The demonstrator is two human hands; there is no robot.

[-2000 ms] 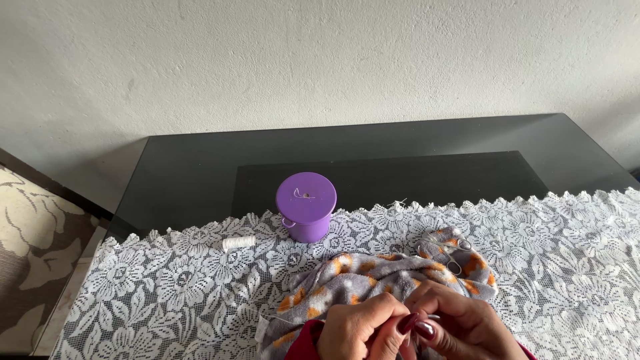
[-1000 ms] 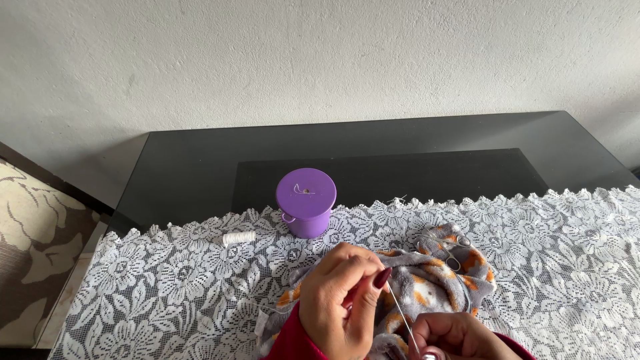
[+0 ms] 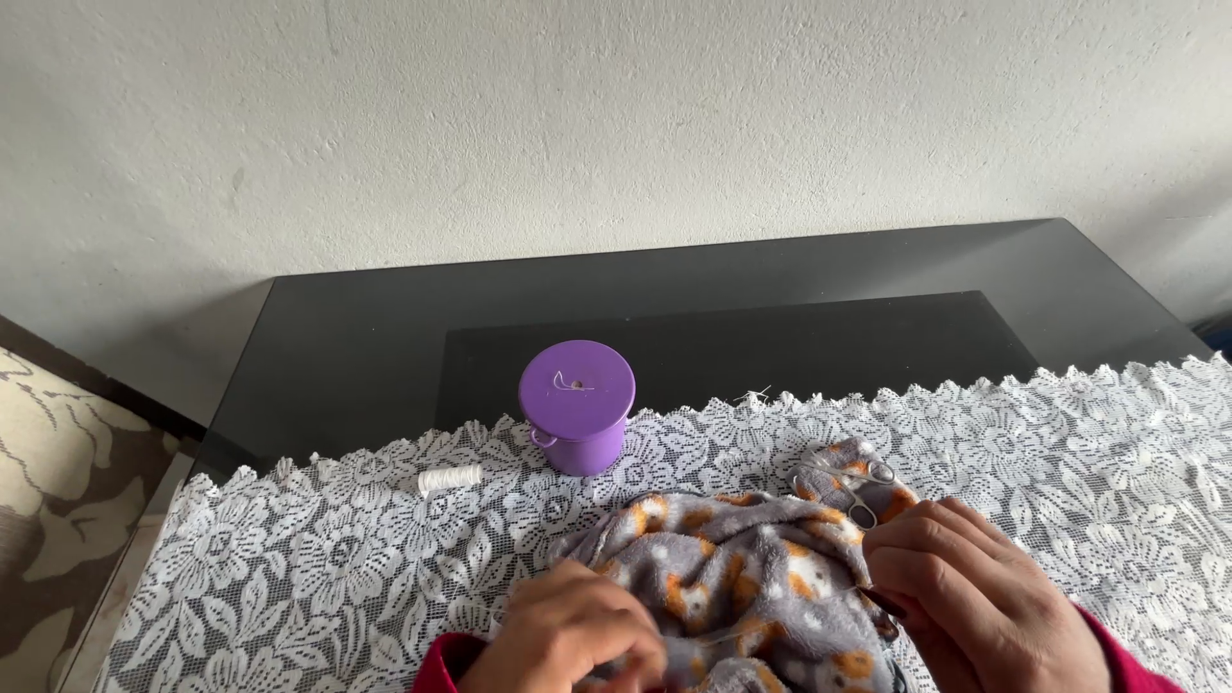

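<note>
A grey fleece cloth with orange and white figures (image 3: 731, 568) lies bunched on the lace between my hands. My left hand (image 3: 577, 630) is low at the cloth's left side, blurred, its fingertips partly hidden. At the right edge of the cloth my right hand (image 3: 962, 587) has thumb and fingers pinched together; what is between them is too small to tell. Small scissors (image 3: 859, 493) with metal finger loops rest on the cloth's upper right part. A spool of white thread (image 3: 450, 478) lies on its side at the left. A purple lidded container (image 3: 577, 409) stands behind the cloth, with bits of thread on its lid.
A white lace runner (image 3: 289, 568) covers the front of a dark glass-topped table (image 3: 770, 269). Behind the table rises a pale rough wall (image 3: 616, 125). At the far left, beyond the table's edge, is a patterned brown and cream surface (image 3: 67, 520).
My hands, close together two seconds ago, are now wide apart. Since one second ago, my right hand has moved up and right, and my left hand has moved lower. The thread spool and container have stayed put.
</note>
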